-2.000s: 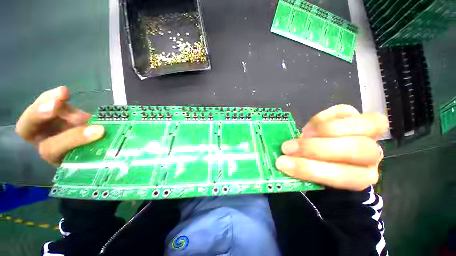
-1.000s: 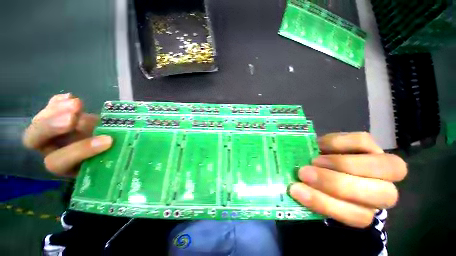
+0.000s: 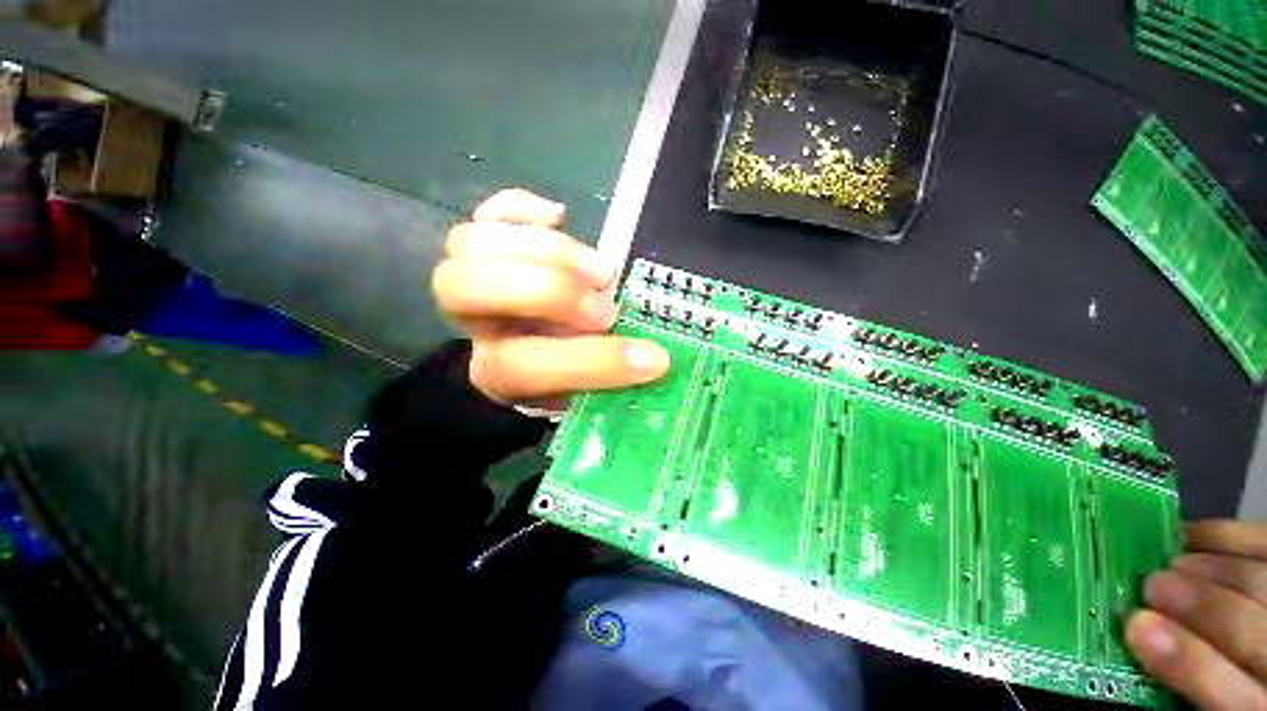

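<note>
A long green PCB panel (image 3: 889, 486) is held tilted above the bench mat, with rows of small dark parts along its upper edge. A second panel shows as a strip just behind that edge. My left hand (image 3: 535, 306) grips the panels at their left end, index finger on the face. My right hand (image 3: 1206, 618) grips the lower right end and is cut off by the picture's right edge. A black parts tray (image 3: 906, 208) with tiny gold pins (image 3: 820, 174) lies beyond the panels.
Another green panel (image 3: 1192, 250) lies on the dark mat (image 3: 1007, 160) at the right. Stacked green panels (image 3: 1209, 42) show at the top right corner. A cardboard box (image 3: 128, 146), red and blue objects and a yellow floor line are at the left.
The view has turned to the left, so tray, mat and loose panel appear farther right. The held panels now slant down to the right. Both hands keep their grip.
</note>
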